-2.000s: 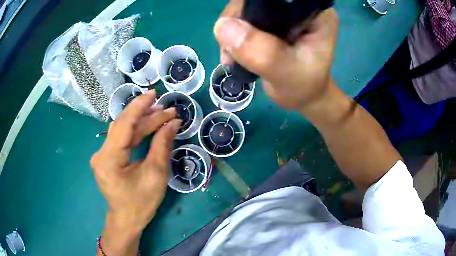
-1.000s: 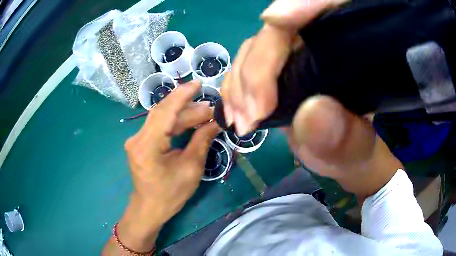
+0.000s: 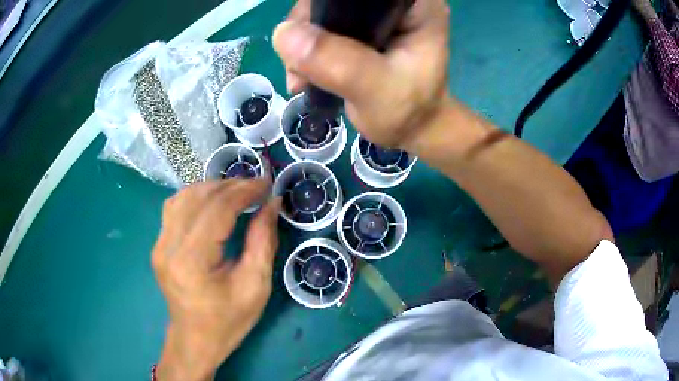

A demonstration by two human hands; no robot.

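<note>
My right hand (image 3: 372, 74) grips the black electric screwdriver (image 3: 357, 21). Its nose points down into a white fan housing (image 3: 313, 128) in the upper middle of the group; the tip is hidden in the cup. My left hand (image 3: 216, 260) has its thumb and fingertips between the left housing (image 3: 234, 165) and the middle housing (image 3: 307, 195). Whether its fingers hold a screw cannot be seen. Several white cups with black spoked centres stand close together, among them one at the front (image 3: 319, 273) and one at the right (image 3: 371, 225). Thin red wires show beside some.
A clear screw bag (image 3: 160, 111) lies left behind the cups. A black cord (image 3: 569, 78) hangs at the right. More pale housings (image 3: 584, 18) lie at the far upper right. Another person's patterned sleeve (image 3: 661, 45) is at the right edge. The green bench (image 3: 89, 260) has a white curved stripe.
The screwdriver has swung from sideways, above the right side of the group, to nose-down in the upper middle cup. My left hand has moved from the middle cup toward the left one.
</note>
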